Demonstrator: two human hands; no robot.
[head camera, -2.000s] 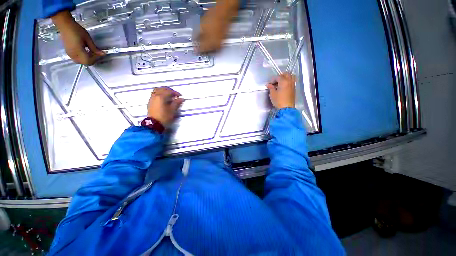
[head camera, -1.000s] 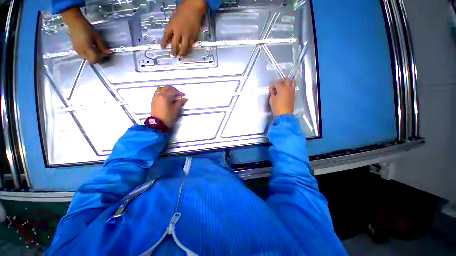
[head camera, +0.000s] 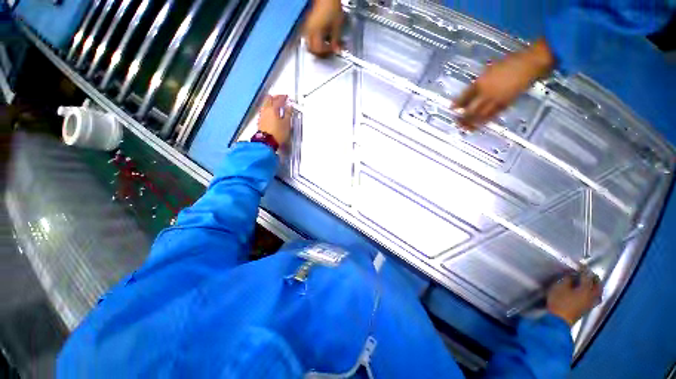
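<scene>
The large silver back panel (head camera: 467, 274) lies tilted across the view. A thin light strip (head camera: 530, 238) crosses its near half; glare hides its middle. My left hand (head camera: 274, 124), with a dark red wrist band, has its fingertips pinched at the strip's left end near the panel's left edge. My right hand (head camera: 574, 296) is curled over the strip's right end near the lower right corner. A second light strip (head camera: 548, 155) runs parallel, farther away, across the bracket plate. Another person's two hands are on it.
Blue conveyor padding (head camera: 230, 100) lies under and around the panel. Shiny conveyor rollers (head camera: 159, 63) are at upper left. A pale side rail separates them from a green work mat with a white tub (head camera: 93, 127) and a red lead pile (head camera: 130, 178). A translucent stack (head camera: 70, 229) stands at lower left.
The view has turned and shifted left, so the panel appears tilted. My left hand has moved from the panel's middle to its left side, and my right hand farther right. The coworker's hands remain on the far strip.
</scene>
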